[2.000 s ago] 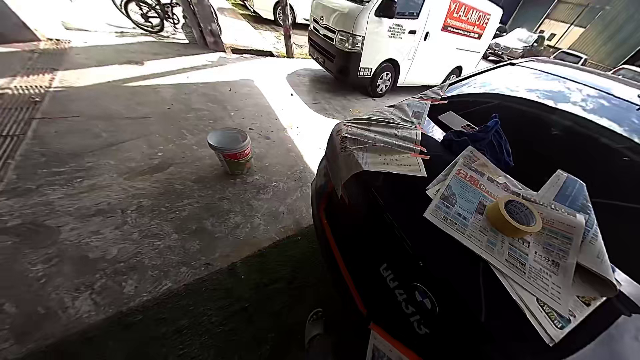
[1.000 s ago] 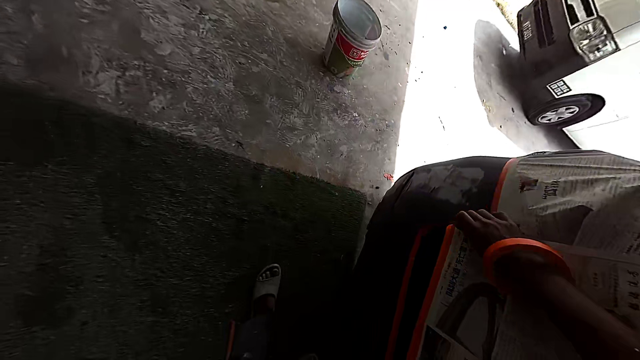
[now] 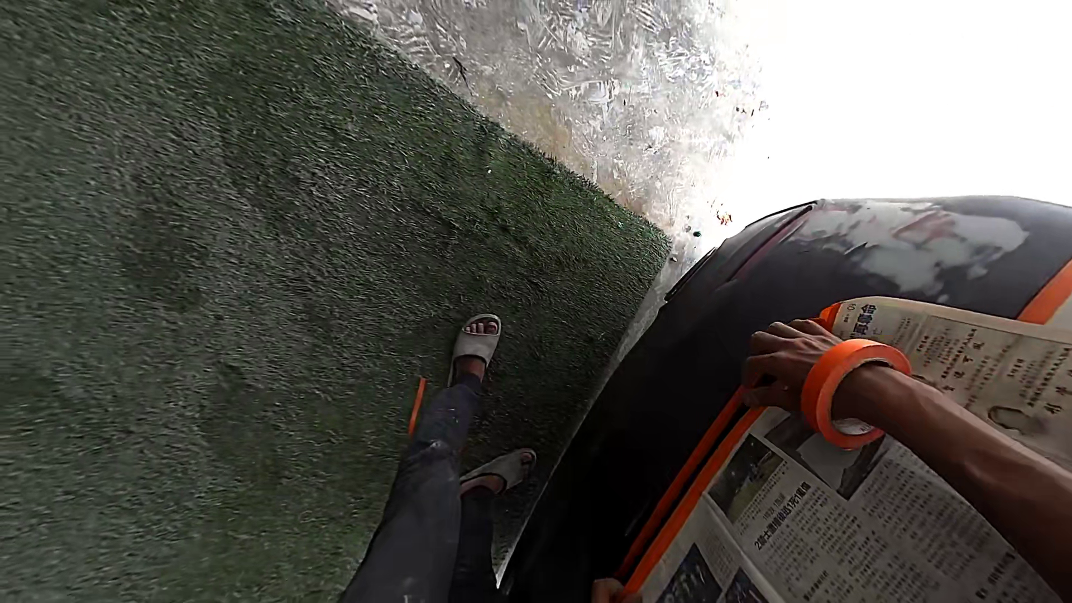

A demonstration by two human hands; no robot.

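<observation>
My right hand (image 3: 787, 360) reaches in from the right, its fingers curled over the orange-taped edge of a newspaper sheet (image 3: 871, 511) on a dark car body panel (image 3: 670, 419). A roll of orange masking tape (image 3: 854, 394) hangs around the right wrist. At the bottom edge, only fingertips of my left hand (image 3: 615, 590) show, touching the orange tape strip (image 3: 695, 511); whether they grip it is hidden. A second orange strip (image 3: 682, 481) runs close alongside. Another newspaper piece (image 3: 963, 360) lies beyond the right hand, near a pale, sanded-looking patch (image 3: 921, 243).
Green artificial turf (image 3: 251, 251) covers the floor at left, bordering smeared concrete (image 3: 603, 92). My sandalled feet (image 3: 477, 343) stand beside the car. A short orange strip (image 3: 417, 406) lies on the turf. Bright glare hides the upper right.
The view has swung down and closer to the car's side. The right hand, absent two seconds ago, was on the newspaper's taped edge one second ago. Left fingertips now show at the bottom.
</observation>
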